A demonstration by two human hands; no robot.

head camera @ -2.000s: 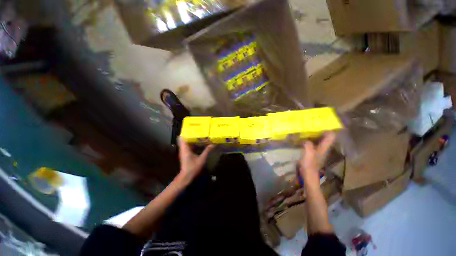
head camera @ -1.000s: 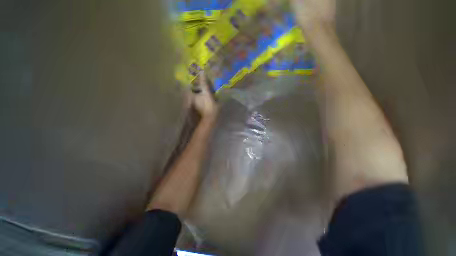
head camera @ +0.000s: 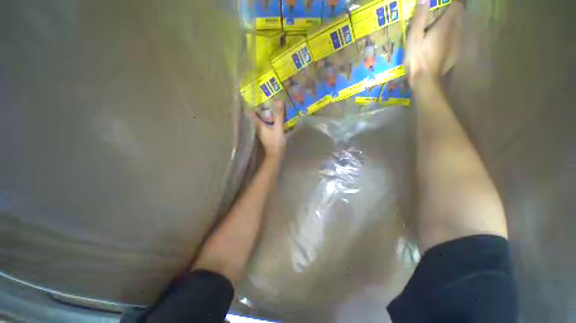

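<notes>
A slanted row of several yellow retail boxes with blue picture panels lies between my hands, inside a large carton lined with clear plastic. My left hand grips the row's lower left end. My right hand is at the upper right end, its fingers over the last box. The row is tilted, left end lower. Other yellow boxes lie flat under and behind it; the row partly hides them. The contact beneath the row is hidden.
The clear poly liner is crumpled and shiny over the carton bottom below the boxes. Brown carton walls stand left and right, close around my forearms. A pale edge shows at the bottom left.
The box row has gone from in front of my body, over the floor, down into the lined carton. Since one second ago it shows slightly lower, still between my hands.
</notes>
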